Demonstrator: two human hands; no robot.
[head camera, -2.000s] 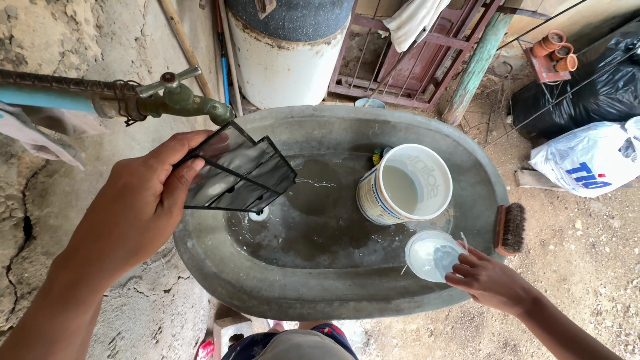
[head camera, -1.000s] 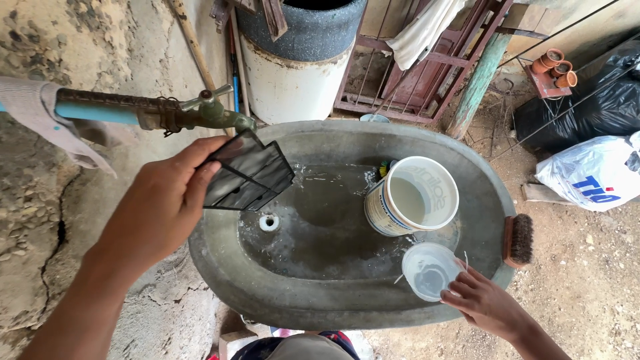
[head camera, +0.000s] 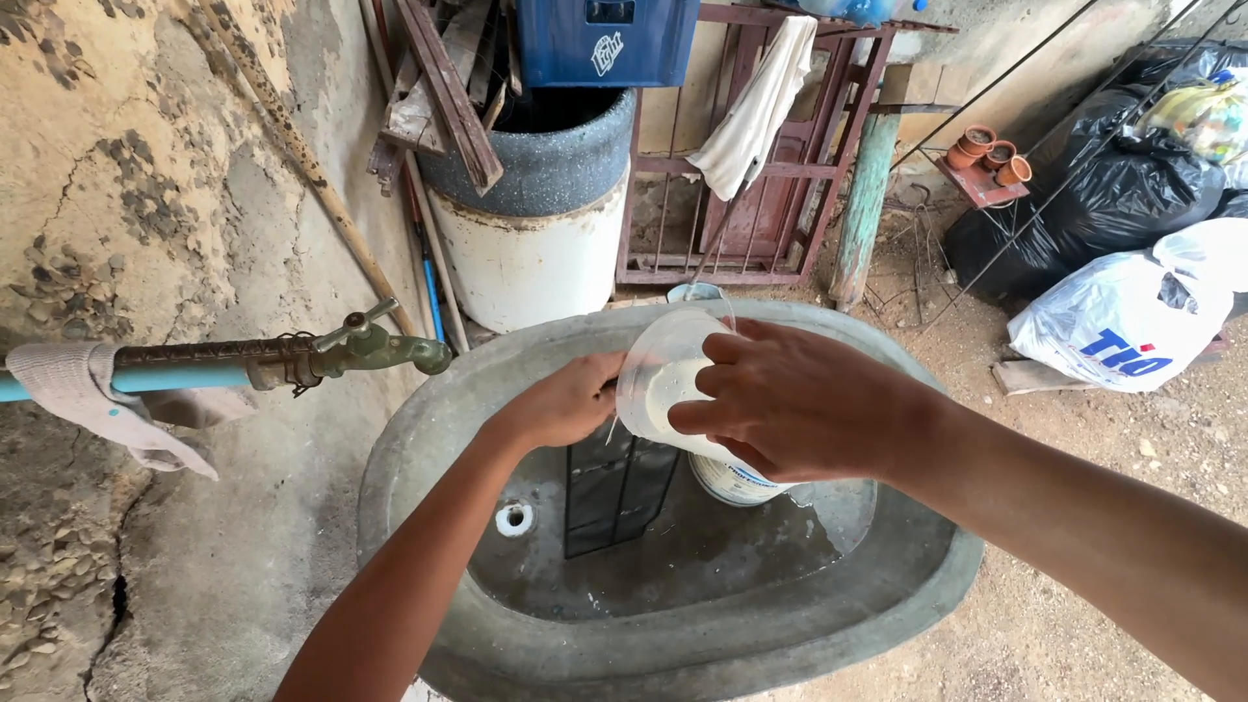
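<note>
My left hand (head camera: 561, 402) holds a black-framed mesh filter panel (head camera: 616, 492) by its upper end, and the panel hangs over the floor of an oval concrete basin (head camera: 780, 648). Tilted in the grip of my right hand (head camera: 804, 400) is a translucent plastic tub (head camera: 648, 375) with whitish liquid in it, close beside my left hand and above the panel. Behind and below the tub stands a white bucket (head camera: 736, 483), mostly hidden by my right hand and the tub. Whether liquid leaves the tub cannot be made out.
A brass tap (head camera: 395, 353) juts from the left on a pipe draped with a cloth (head camera: 88, 395). The basin has a white drain fitting (head camera: 515, 520). Beyond it are a large barrel (head camera: 531, 244), a blue crate (head camera: 604, 44) and a reddish metal grille (head camera: 726, 268). Bags (head camera: 1121, 302) lie at right.
My right hand has raised the tub from the basin's right side to beside my left hand and tipped it. My left hand has moved the panel away from the tap, further over the basin.
</note>
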